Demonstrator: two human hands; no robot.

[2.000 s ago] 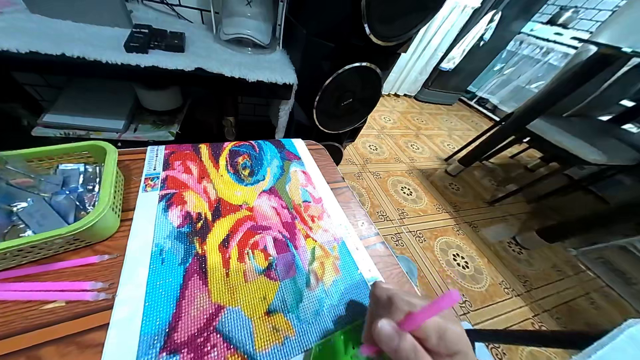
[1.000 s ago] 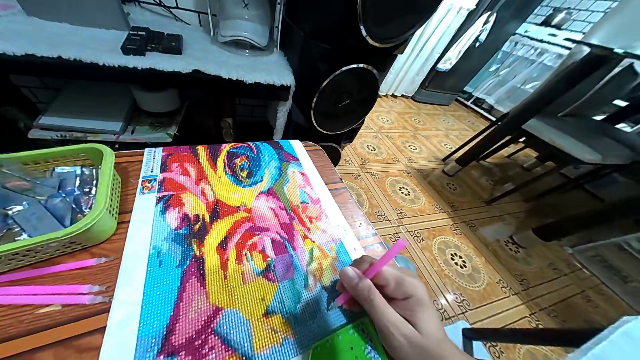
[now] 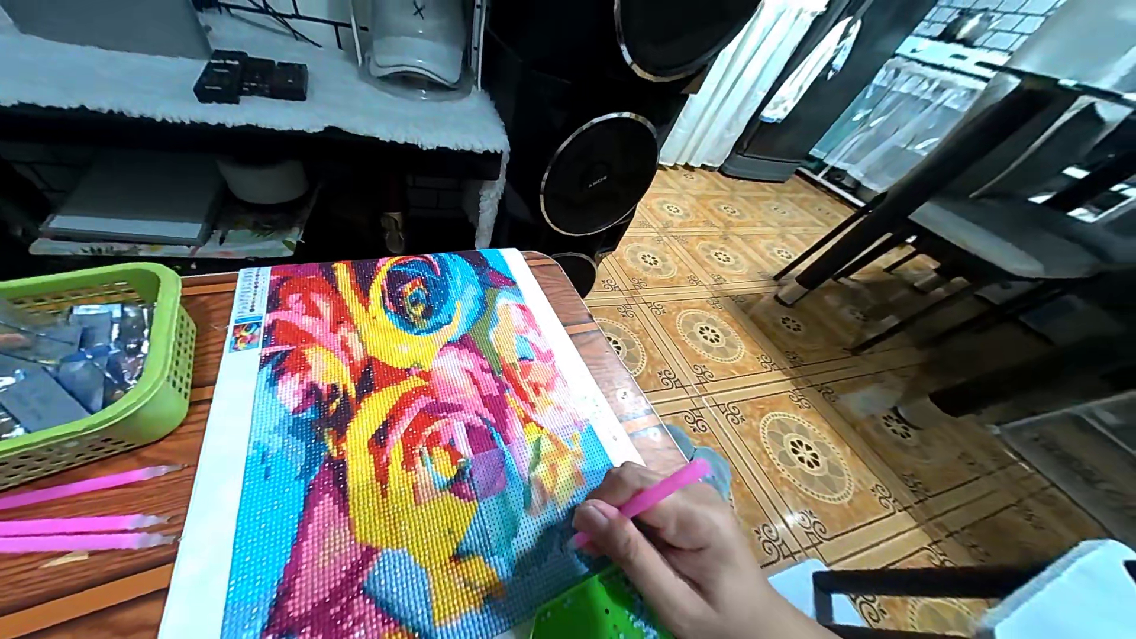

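My right hand [image 3: 670,541] grips a pink diamond-painting pen [image 3: 652,497] between thumb and fingers, its tip at the lower right part of the canvas. The diamond-painting canvas [image 3: 426,444] shows bright roses in yellow, red, pink and blue, with white margins, and lies on a wooden table. Under the hand, over the canvas's bottom edge, sits a green bead tray [image 3: 595,611] with small light beads in it. My left hand is out of view.
A green plastic basket [image 3: 173,373] with small bead packets stands at the left. Below it lie several pink pens [image 3: 84,524] on the wooden table [image 3: 204,311]. Behind are a shelf with a white fluffy cover [image 3: 399,120] and a black speaker [image 3: 599,173]. Chairs [image 3: 1003,235] stand on the tiled floor at right.
My right hand has moved from the canvas's lower right edge, by the green tray, up and left onto the picture, still holding the pink pen.
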